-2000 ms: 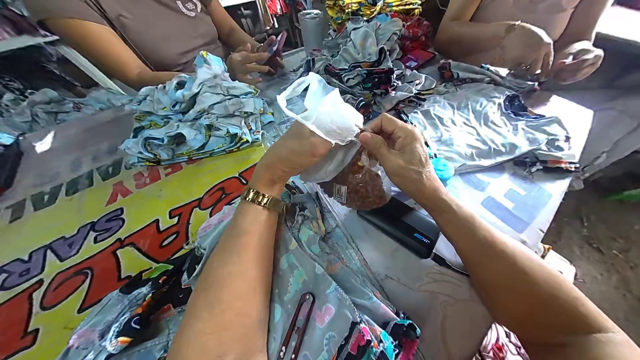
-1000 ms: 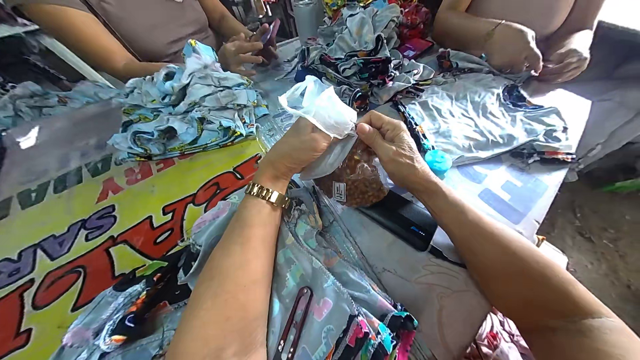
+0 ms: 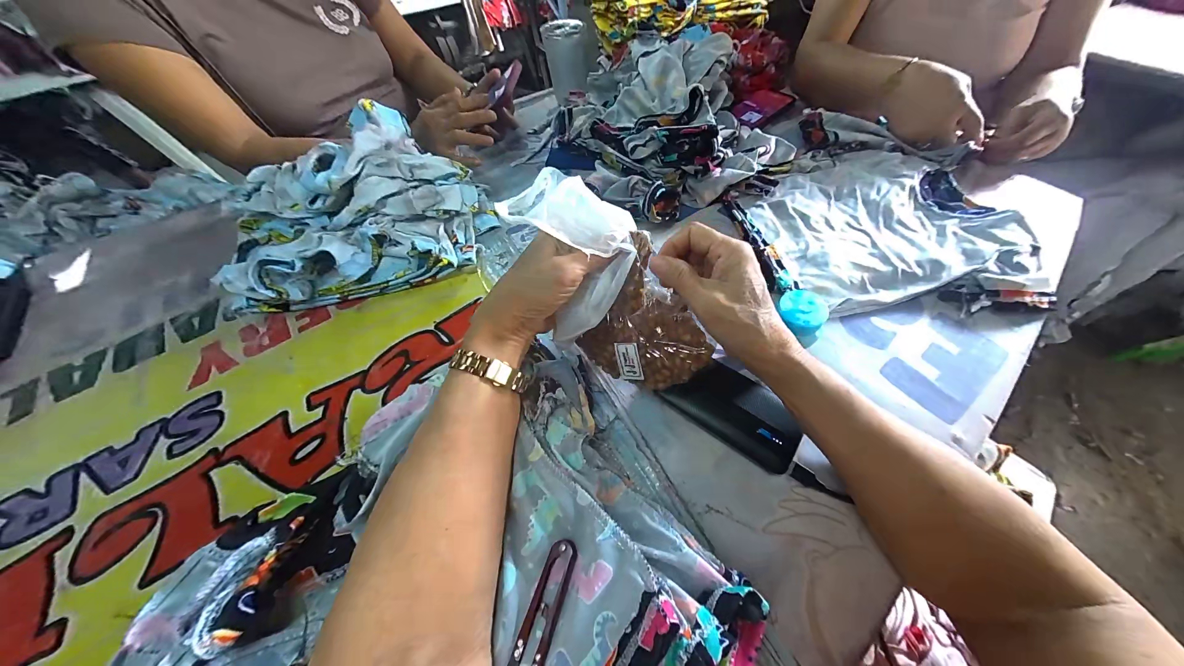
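My left hand (image 3: 535, 287), with a gold-toned watch (image 3: 490, 368) at the wrist, grips a white plastic bag (image 3: 578, 215) bunched at its neck. Against it hangs a clear plastic bag of small brown pieces (image 3: 647, 338) bearing a small printed label. My right hand (image 3: 717, 282) pinches the top edge of the clear bag between thumb and fingertips. Below the bag lies a black power bank (image 3: 740, 421) with a cable. Printed grey cloth (image 3: 592, 518) lies between my forearms, with dark red thread snips or tweezers (image 3: 546, 601) on it.
Folded blue garments (image 3: 361, 213) are stacked at left, grey ones (image 3: 666, 120) at the back beside a metal tumbler (image 3: 566, 60). A grey garment (image 3: 897, 231) and a round blue container (image 3: 803, 313) lie at right. Two people sit opposite; one holds a phone (image 3: 504, 85).
My right hand has moved slightly away from my left hand, and more of the clear bag's upper part shows between them. My left hand still grips the white bag.
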